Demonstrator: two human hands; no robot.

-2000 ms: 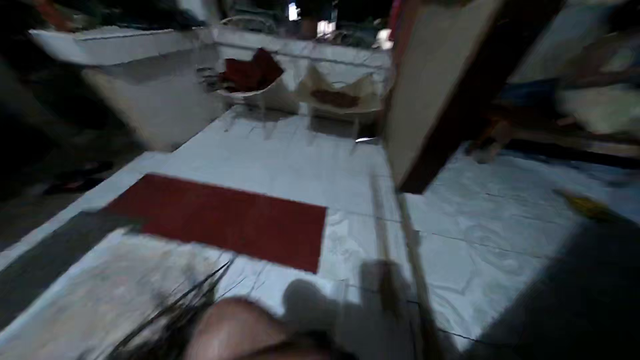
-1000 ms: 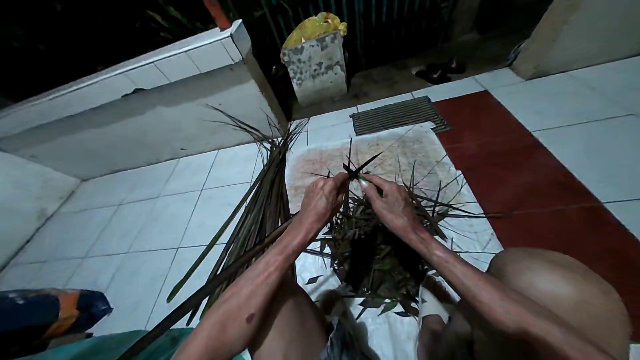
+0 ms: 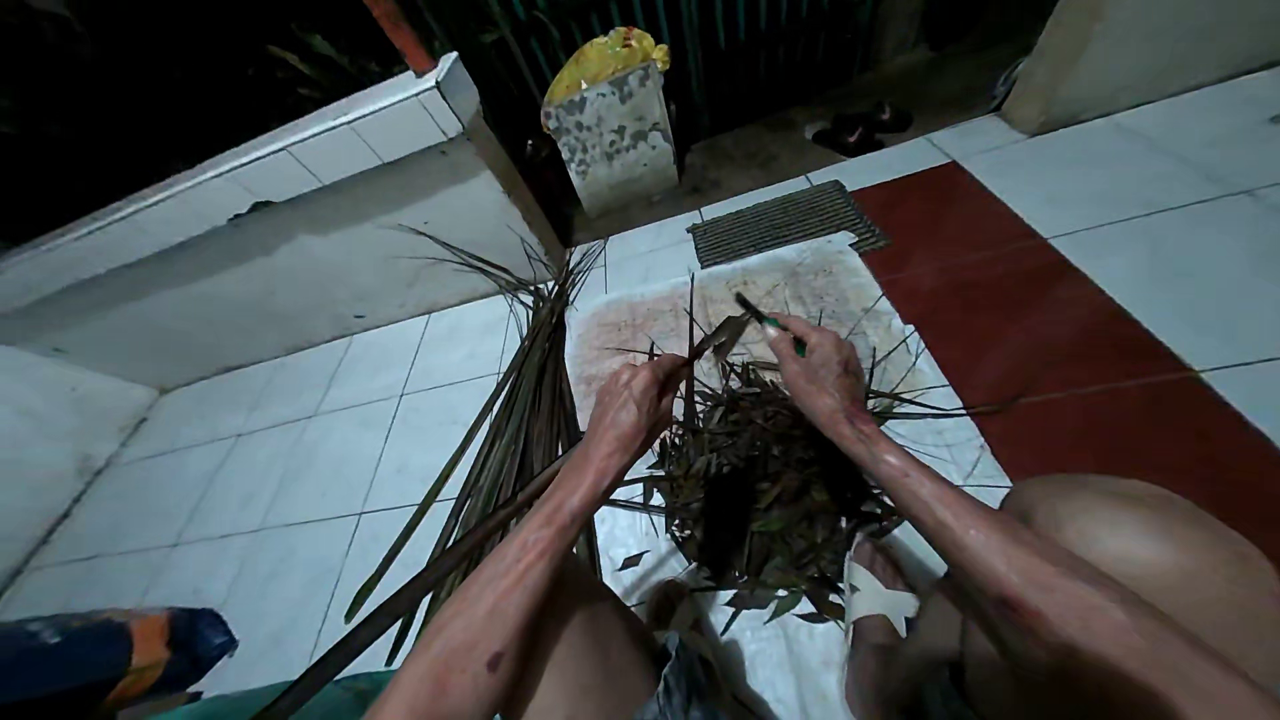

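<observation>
My left hand (image 3: pixel 637 400) grips a dark palm frond stem (image 3: pixel 430 590), whose thick end runs back under my left forearm; leaf strips stand out past my fingers. My right hand (image 3: pixel 818 368) is closed on a small knife with a green handle (image 3: pixel 780 328), its dark blade pointing up and left near the leaf strips (image 3: pixel 730 330). Below both hands lies a heap of cut leaf pieces (image 3: pixel 780 470) on a stained white cloth (image 3: pixel 640 335). A bundle of long palm leaves (image 3: pixel 520 400) lies to the left of my left hand.
A red mat (image 3: pixel 1040 320) lies on white floor tiles at the right. Beyond the cloth are a ribbed grey mat (image 3: pixel 785 222), a mottled bin with a yellow bag (image 3: pixel 615 135) and dark footwear (image 3: pixel 860 130). A low wall (image 3: pixel 300 240) bounds the left; a dark blue package (image 3: pixel 110 650) is at lower left.
The view has swung from the room with chairs down to my hands. Since one second ago, my right hand has moved away from my left, and the knife shows more plainly.
</observation>
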